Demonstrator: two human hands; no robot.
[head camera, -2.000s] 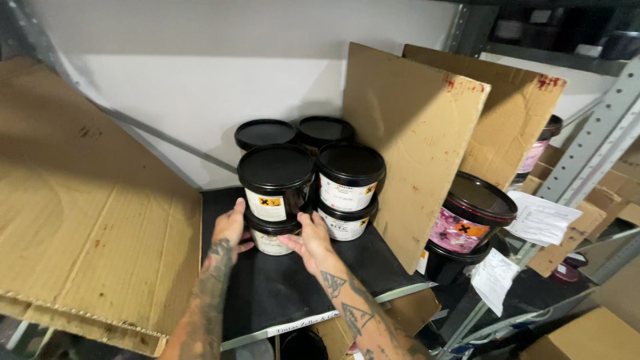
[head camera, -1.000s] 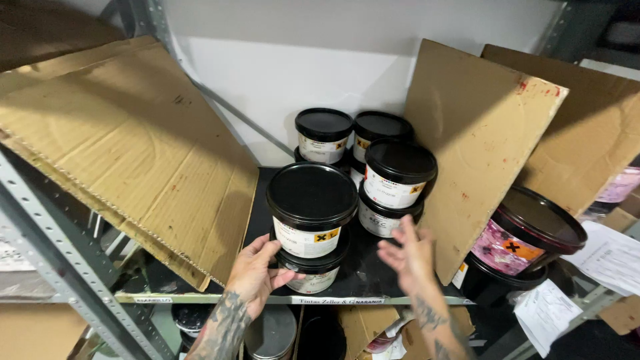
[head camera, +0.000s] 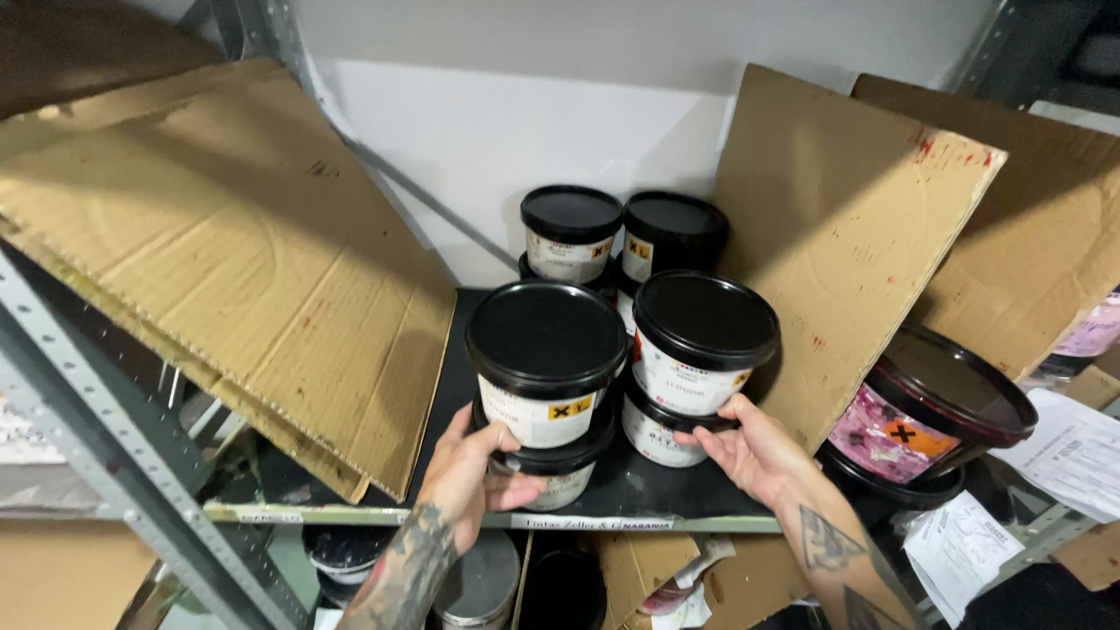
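Note:
Black-lidded plastic tubs with white labels stand stacked on a dark shelf. My left hand (head camera: 477, 472) is at the front left stack, its thumb and fingers against the lower tub (head camera: 560, 484), just under the upper tub (head camera: 547, 363). My right hand (head camera: 757, 451) touches the front right stack, fingers spread around the seam between the upper tub (head camera: 700, 341) and the lower tub (head camera: 656, 437). Behind them are two more stacks, topped by a left rear tub (head camera: 570, 232) and a right rear tub (head camera: 672, 234). Some fingertips are hidden behind the tubs.
A folded cardboard sheet (head camera: 262, 262) leans at the left, and a cardboard divider (head camera: 840, 245) stands at the right. Beyond it sits a pink-labelled tub (head camera: 936, 411) with papers (head camera: 962, 547) below. The shelf's front edge (head camera: 726, 523) bears labels. More containers stand underneath.
My right hand, in the air beside the right stack one second ago, now touches that stack. My left hand stays at the front left stack. Two seconds ago both hands were on the left one.

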